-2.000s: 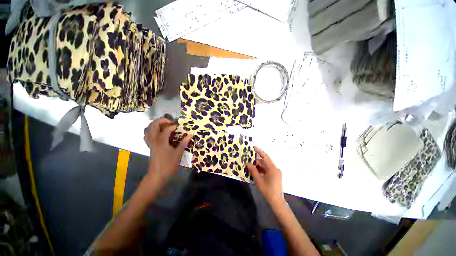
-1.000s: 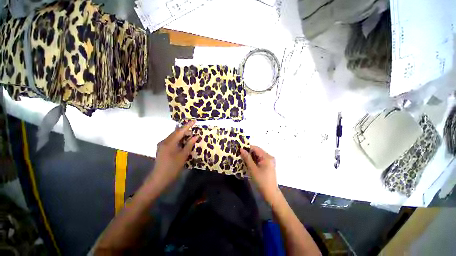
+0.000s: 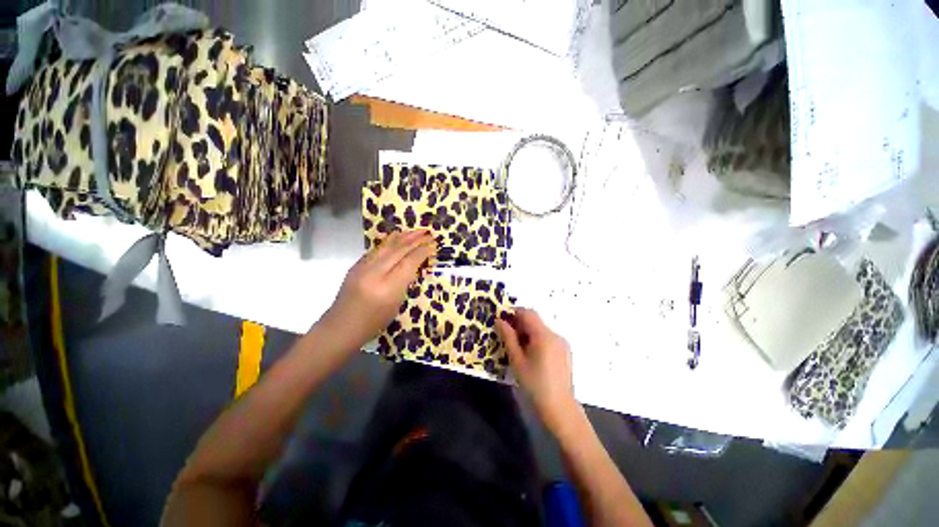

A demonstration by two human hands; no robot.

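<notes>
A leopard-print panel (image 3: pixel 453 206) lies flat on white paper in front of me. A second leopard-print panel (image 3: pixel 443 327) lies just below it, nearer to me. My left hand (image 3: pixel 386 276) rests across the left side, its fingertips on the lower edge of the upper panel and its palm over the corner of the lower one. My right hand (image 3: pixel 535 352) has its thumb and fingers at the right edge of the lower panel and appears to pinch it.
A leopard-print bundle (image 3: pixel 175 139) tied with grey strips stands at the left. A tape roll (image 3: pixel 568 175), pen (image 3: pixel 695 299), beige pieces (image 3: pixel 798 309), grey cloth pieces (image 3: pixel 690 51) and printed sheets (image 3: pixel 855 113) lie beyond and right.
My left hand has moved up from the lower panel's left edge onto the upper panel's lower edge. My right hand stays at the lower panel's right edge. The view has shifted slightly.
</notes>
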